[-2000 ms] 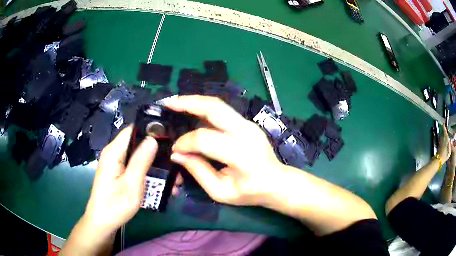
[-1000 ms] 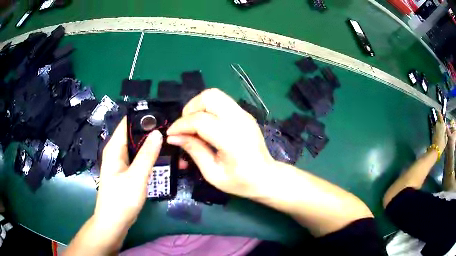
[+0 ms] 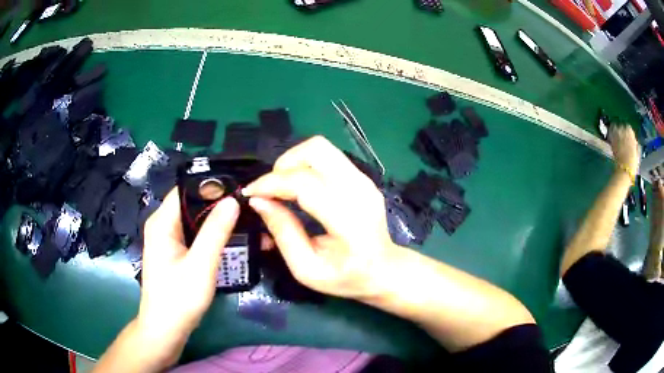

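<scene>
My left hand [image 3: 177, 258] holds an open black phone body [image 3: 251, 251], its thumb lying across the middle. A round tan speaker [image 3: 212, 189] shows in the upper half, with thin red wires [image 3: 191, 211] curving beside it. A pale keypad board [image 3: 234, 267] with dark dots shows in the lower half. The thumb and index fingertip of my right hand [image 3: 320, 218] are close together at the phone's right side, by the red wires. Whether they pinch a wire is too small to tell.
Black inner covers [image 3: 58, 153] are heaped at the left, with a smaller pile [image 3: 448, 146] at the right. Tweezers [image 3: 358, 136] lie beyond my right hand. Phones [image 3: 497, 52] lie past the pale strip [image 3: 291, 47]. Another person's arm [image 3: 603, 207] reaches in at the right.
The view has shifted slightly. My right fingertips have moved in near the wires by the speaker, which show more clearly than at first. The other person's hand has reached farther out.
</scene>
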